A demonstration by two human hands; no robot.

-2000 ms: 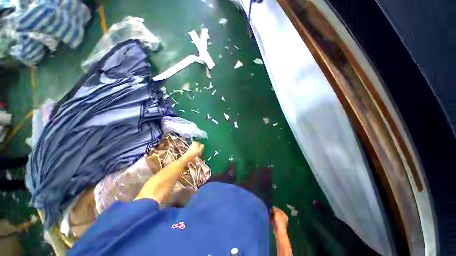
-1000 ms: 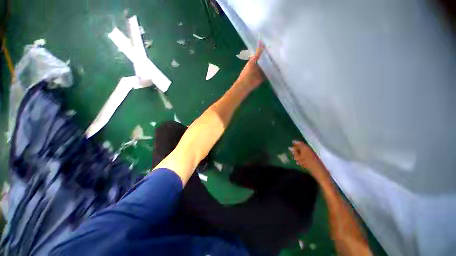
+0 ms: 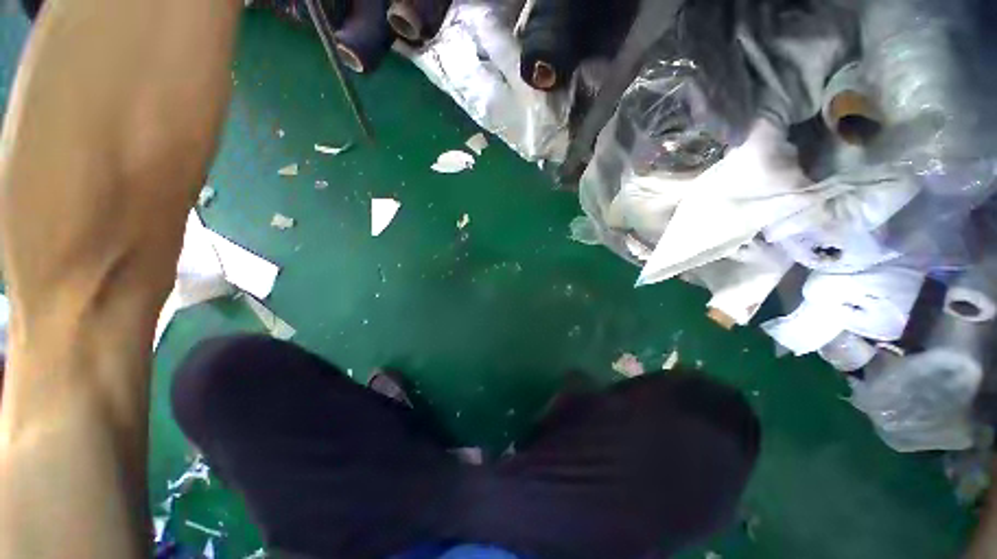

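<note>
Fabric rolls and bundles lie on the floor at the upper right. A dark roll (image 3: 574, 33) shows a brown core at its end. Beside it is a crumpled clear plastic wrap (image 3: 640, 104) over grey and white cloth. Pointed white sheets (image 3: 716, 202) stick out in front of the rolls. My left forearm fills the left edge of the view, raised and close to the camera; its hand is cut off by the top edge. My right hand is out of the picture; only a blurred sliver of skin shows at the lower right edge.
The green floor (image 3: 470, 284) carries small white scraps and a larger white paper strip (image 3: 243, 262) at the left. My dark-clothed knees (image 3: 295, 437) are bent below. A thin dark rod (image 3: 341, 71) slants at the top. A clear plastic bundle (image 3: 924, 399) lies at the right.
The pale hanging cloth that filled the right side is out of view, and the rolls and bundles now show there. My left arm has come up close to the camera. My right hand has left the picture.
</note>
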